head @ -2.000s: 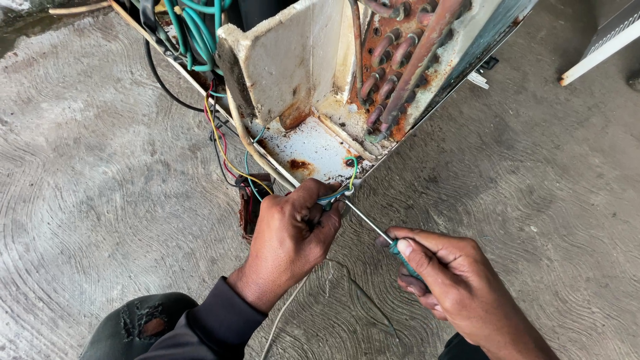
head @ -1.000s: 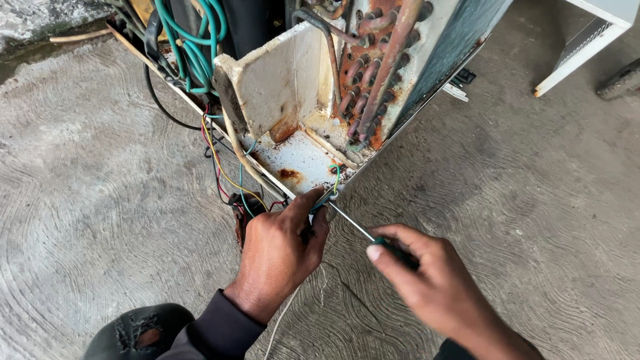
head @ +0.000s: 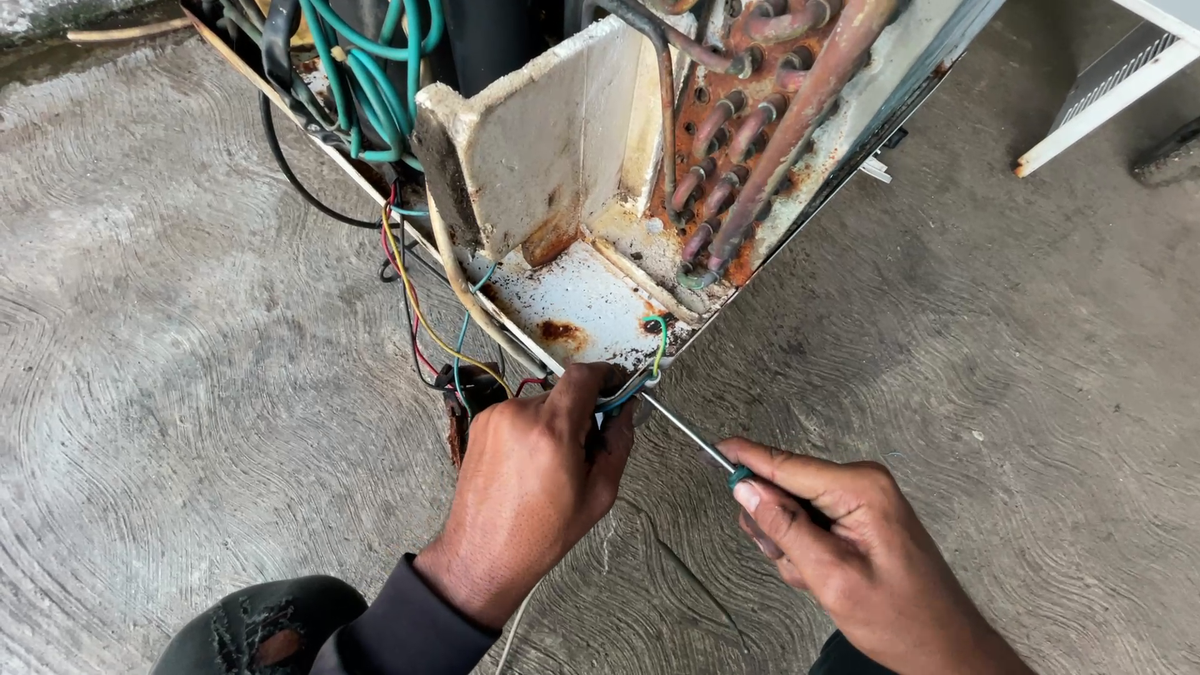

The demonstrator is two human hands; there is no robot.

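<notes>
My right hand (head: 834,534) is closed around the dark green handle of a screwdriver (head: 689,431). Its thin metal shaft points up and left, with the tip at a small part by the corner of an air conditioner's rusty metal base (head: 591,305). Fingers of my left hand (head: 539,469) pinch that part, where blue wires (head: 623,394) and a green-yellow wire (head: 662,342) meet; the part itself is mostly hidden by the fingers. Yellow, red and blue wires (head: 412,305) run down the base's left edge to a dark, rusty component (head: 459,403) beside my left hand.
Copper coil bends (head: 750,131) rise at the unit's right, beside a stained foam partition (head: 544,141). Coiled teal tubing (head: 375,84) lies at upper left. A white metal frame (head: 1106,103) stands at upper right on the concrete floor (head: 1012,375). My knee (head: 262,628) is at lower left.
The screwdriver's tip stays near the small part at the base's corner, and my left hand keeps its hold there. My right hand's grip on the handle has shifted. The view has moved slightly.
</notes>
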